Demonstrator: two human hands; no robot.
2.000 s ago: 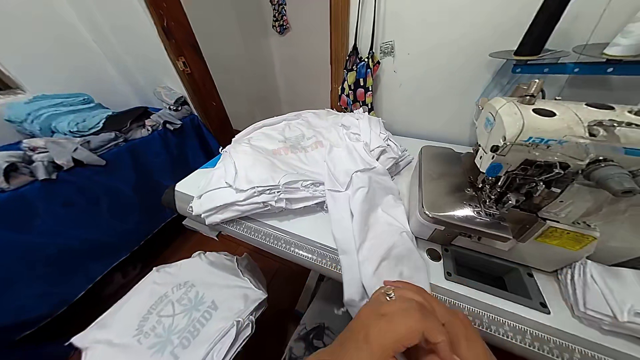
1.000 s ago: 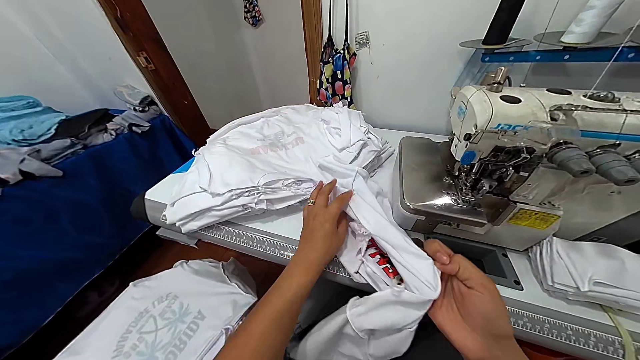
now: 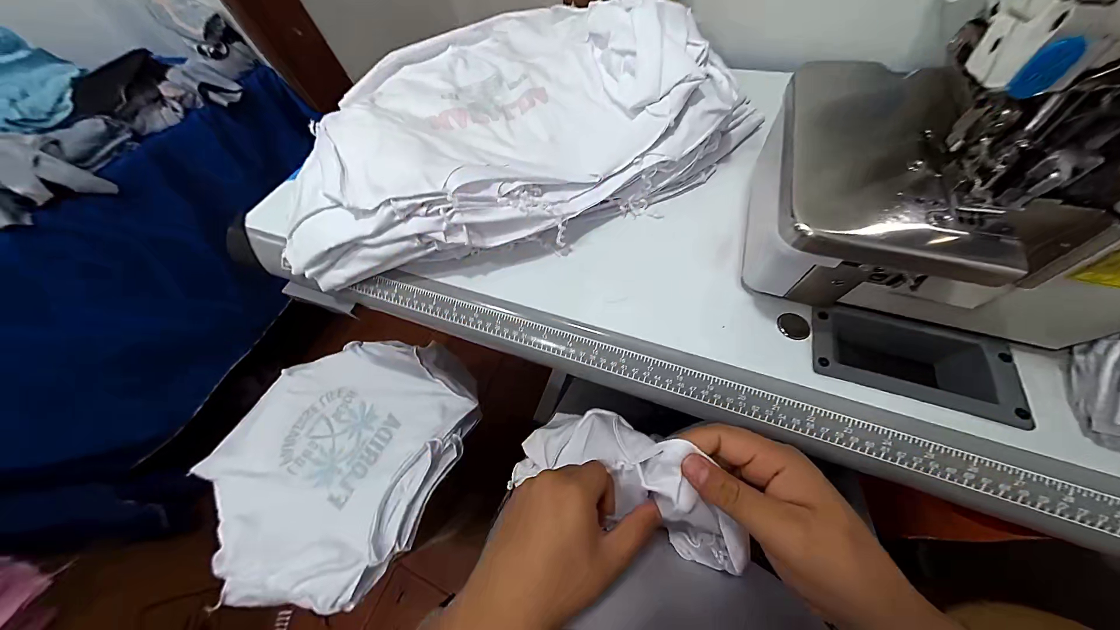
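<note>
A white fabric garment [image 3: 604, 442] is bunched between my two hands, below the front edge of the sewing table. My left hand [image 3: 560, 534] grips its left and middle part, fingers curled into the cloth. My right hand [image 3: 770, 499] pinches a fold at its right side between thumb and fingers. Beyond them, a thick stack of white printed garments [image 3: 525, 114] with loose thread ends lies on the table. At the lower left sits a second stack of white garments [image 3: 332, 472], its top piece bearing a palm tree print.
An overlock sewing machine [image 3: 901, 175] stands on the white table [image 3: 647, 289], whose front edge carries a ruler strip [image 3: 665, 372]. A recessed tray [image 3: 919, 363] lies before the machine. Blue cloth [image 3: 131, 306] with fabric pieces is at the left; more folded fabric [image 3: 1098, 385] is at the right.
The white garment has moved off the big stack and table edge to below the edge, gathered between both hands. Its red print, seen a second ago, no longer shows. The view has moved closer.
</note>
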